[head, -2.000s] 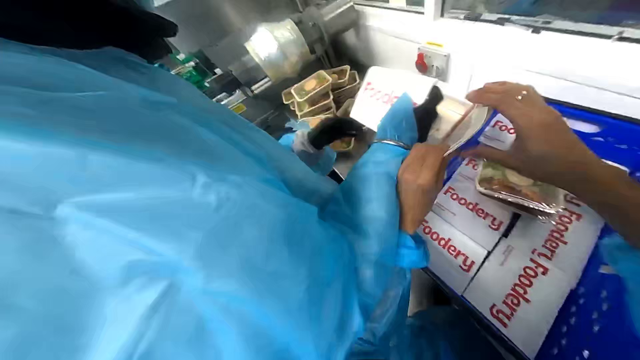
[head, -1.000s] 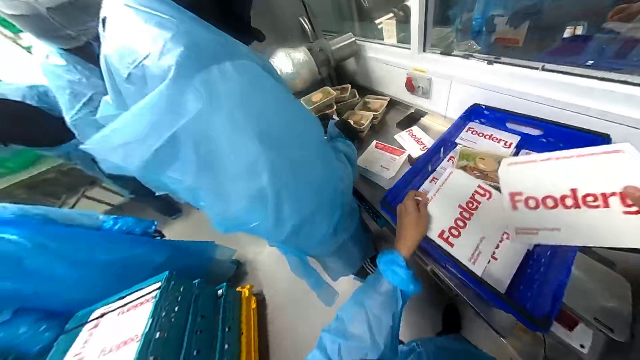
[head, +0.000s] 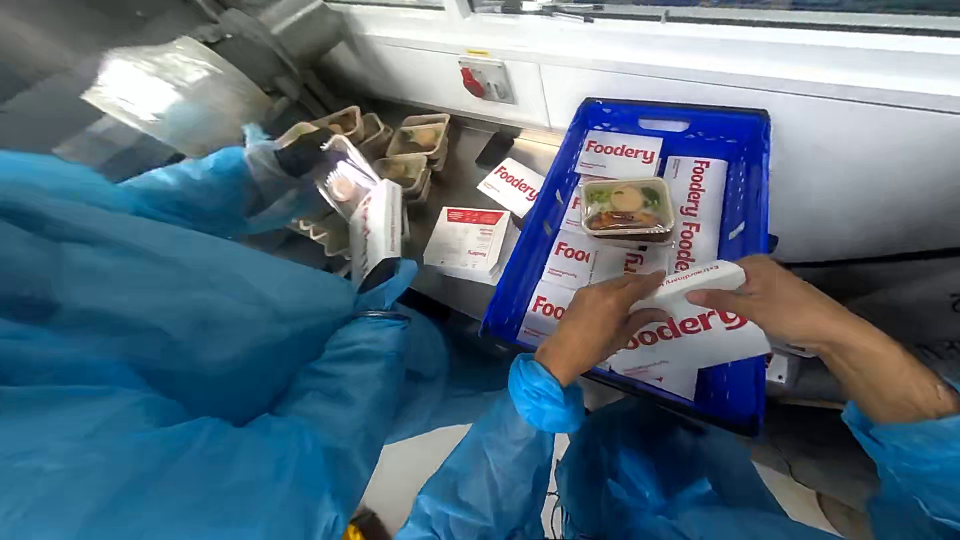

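Observation:
Both my hands grip a white cardboard food sleeve (head: 697,330) with red lettering over the near part of a blue plastic crate (head: 510,281). My left hand (head: 607,319) holds its left side, and my right hand (head: 780,304) pinches its upper right edge, where a narrow flap is folded. Just beyond my hands, a film-sealed meal tray (head: 628,208) with greens and a round pale item lies on top of sleeved packs in the crate. Several white sleeved packs (head: 697,202) with red print line the crate. The sleeve hides part of the crate's near end.
On the left a co-worker in a blue gown (head: 187,300) holds a clear-topped tray and a sleeve (head: 377,225). Stacked meal trays (head: 420,139), a pile of flat sleeves (head: 469,240) and a dark object (head: 495,148) are on the steel counter. A wall socket (head: 486,79) is behind.
A second ago my hands were apart, with a flat sleeve at the right; now both hold a sleeve with a folded edge. The view has swung back from the left.

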